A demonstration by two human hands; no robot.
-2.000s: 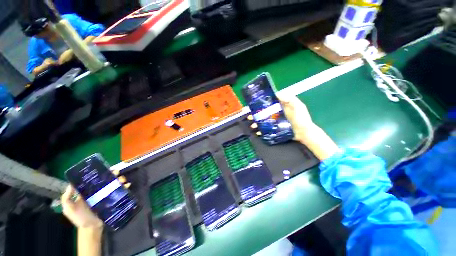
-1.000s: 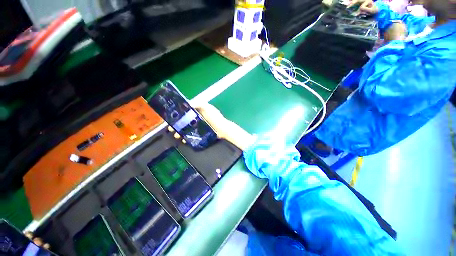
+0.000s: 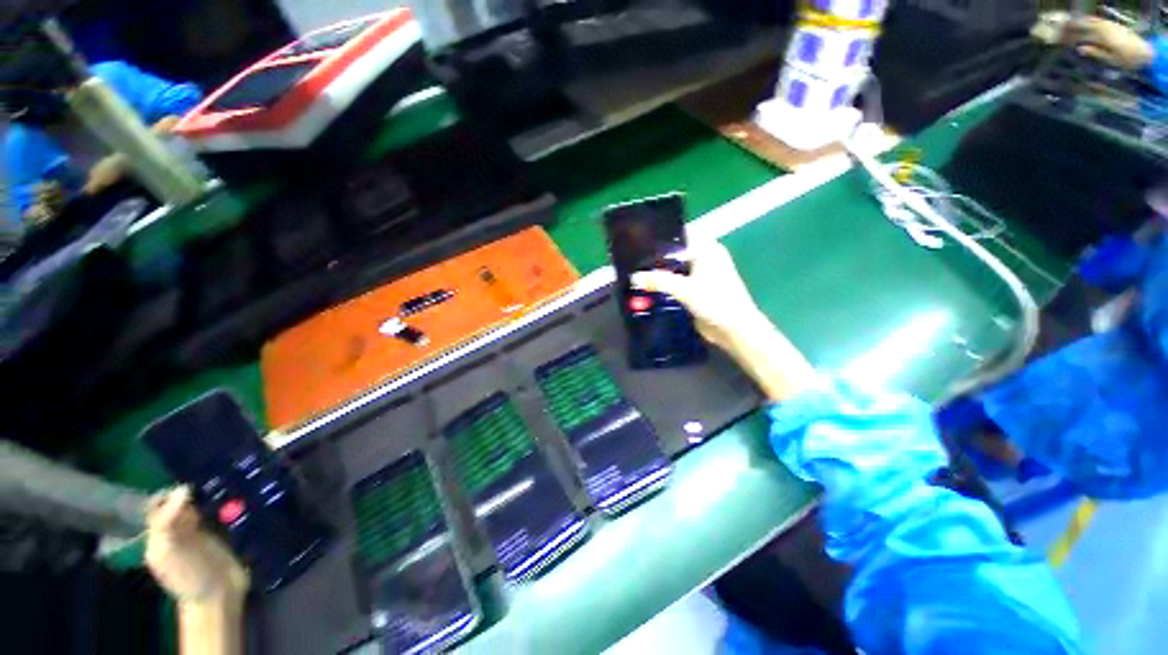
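Three phones with green text lie side by side in the black foam tray [image 3: 320,467]; the middle one [image 3: 506,480] is between two others. At the left, a dark phone [image 3: 243,467] shows a red button. My left hand [image 3: 192,550] is at its left edge, fingers curled and blurred. At the upper right, another dark phone [image 3: 653,320] shows a red button. My right hand [image 3: 711,294] reaches across its screen from the right, fingertips over the front. Whether either hand grips its phone or the phone rests on the tray is unclear.
An orange mat [image 3: 308,371] with small dark and silver parts lies behind the tray. A red-white box [image 3: 308,77], a white block tower [image 3: 820,77] and a looped white cable [image 3: 948,230] stand or lie farther back. People in blue smocks are at the left and right.
The view has swung back left, so my left hand shows again. My right fingers moved from behind the phone to its front. Both phones' white bars are gone; red buttons show.
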